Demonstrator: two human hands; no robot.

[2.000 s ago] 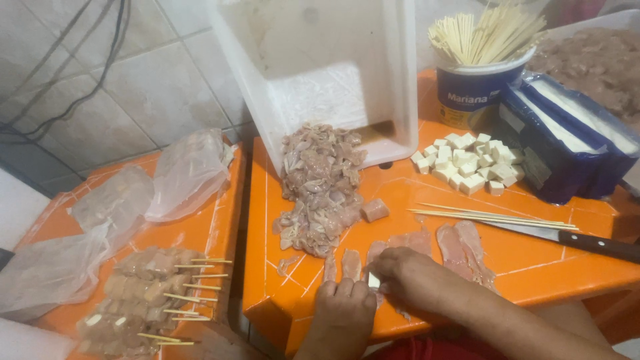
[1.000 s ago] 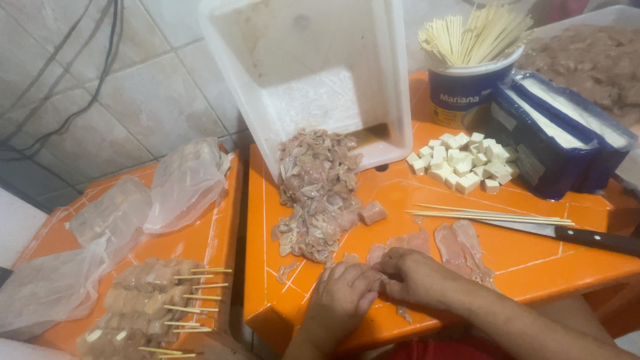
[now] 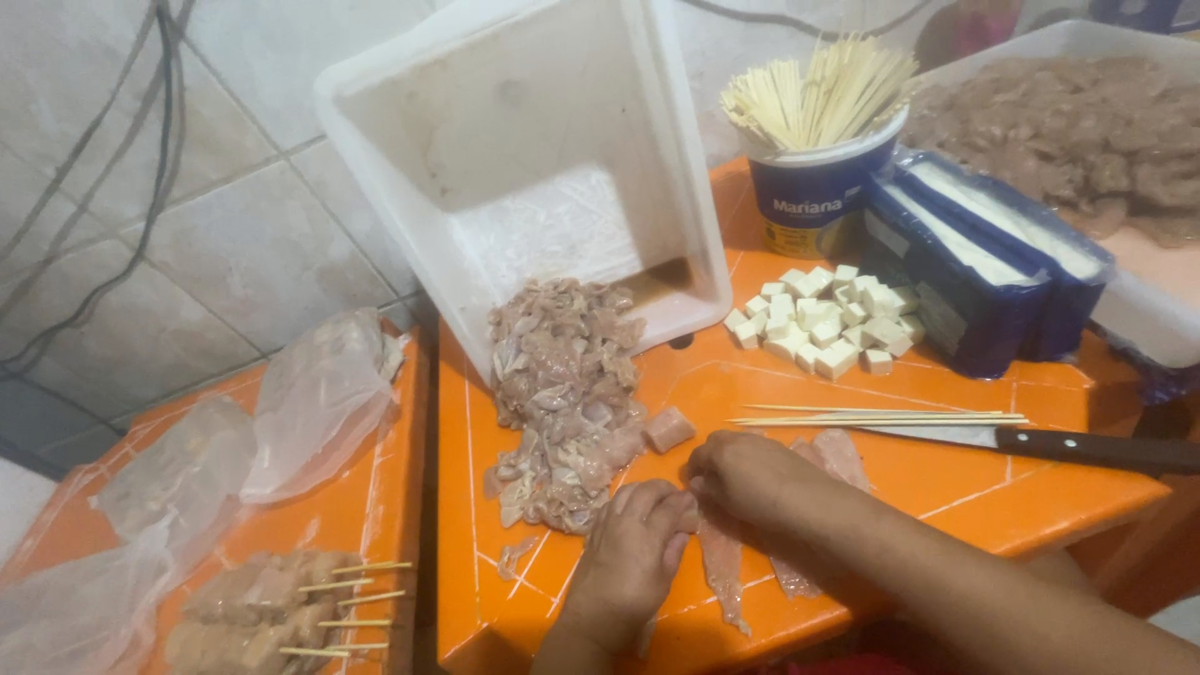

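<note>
My left hand [image 3: 637, 553] has its fingers curled around a piece of raw meat, only part of which shows. Close against it, my right hand [image 3: 741, 478] has its fingertips down by the top of a thin raw meat strip [image 3: 722, 567]; its grip is hidden. More flat slices [image 3: 841, 457] lie under and beside the right forearm. Just above the hands are a small meat roll [image 3: 669, 428] and a heap of meat pieces [image 3: 567, 412]. Thin wooden skewers [image 3: 891, 419] lie across a knife with a dark handle [image 3: 1097, 448]. White cheese-like cubes [image 3: 825, 319] are piled behind them.
A white plastic tub [image 3: 689, 187] leans at the wall. A bucket [image 3: 816, 202] holds skewers beside blue packages [image 3: 956, 309]. A meat-filled container [image 3: 1148, 309] stands at right. Across a gap, the left orange table [image 3: 375, 497] bears plastic bags [image 3: 323, 403] and loaded skewers [image 3: 272, 600].
A white cube seen between my hands two seconds ago no longer shows. My hands have moved up toward the meat roll, leaving a strip visible below the right hand.
</note>
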